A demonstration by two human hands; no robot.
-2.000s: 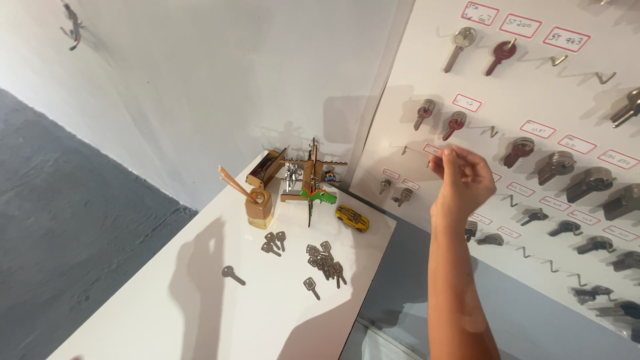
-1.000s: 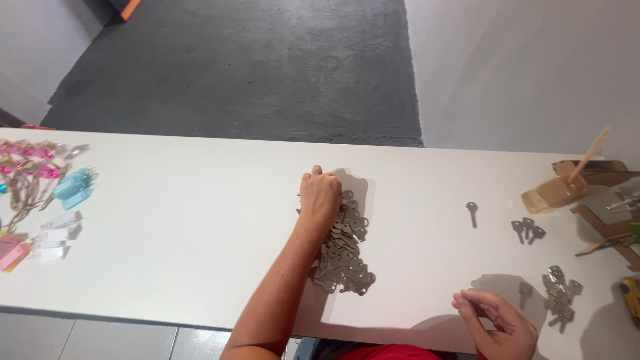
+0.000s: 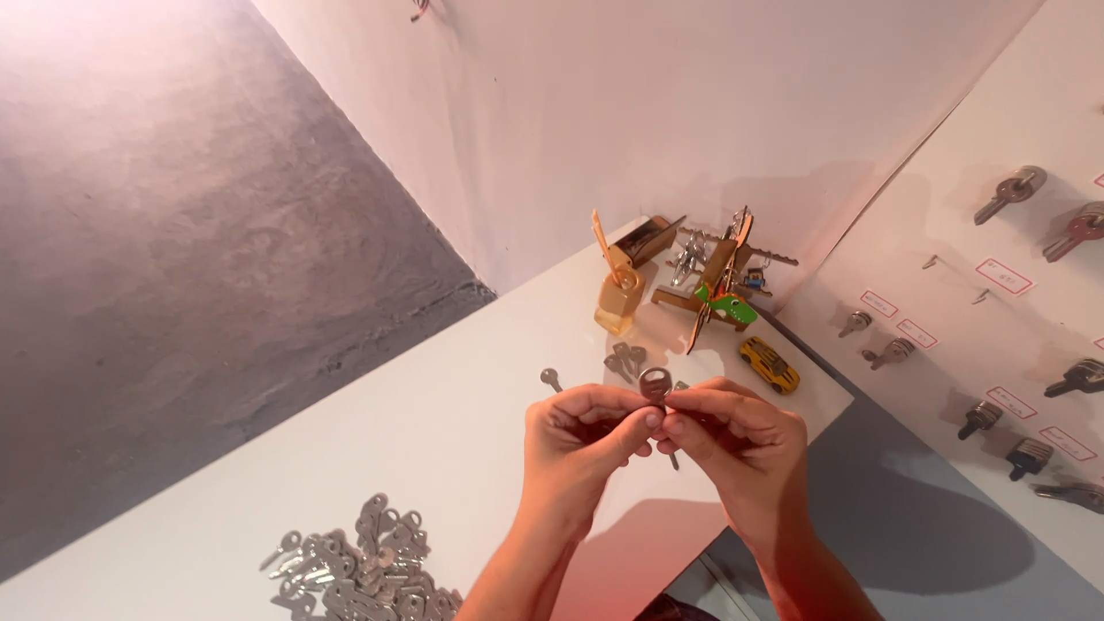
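Observation:
Both of my hands meet above the white table and pinch a metal key (image 3: 655,385) between their fingertips, its round bow pointing up. My left hand (image 3: 586,440) grips it from the left and my right hand (image 3: 733,440) from the right. A large pile of loose keys (image 3: 379,561) lies on the table at the lower left. Beyond my fingers rest a small group of keys (image 3: 624,360) and a single key (image 3: 550,378). Part of the tabletop behind my hands is hidden.
An amber glass bottle (image 3: 619,300) with sticks, a wooden stand (image 3: 716,267) with keychains and a yellow toy car (image 3: 769,364) stand at the table's far corner. On the right, a white wall board (image 3: 914,285) carries keys on hooks beside handwritten labels.
My hands, apart one second ago with the left on the key pile, are now together around one key. The view has swung right, toward the key board.

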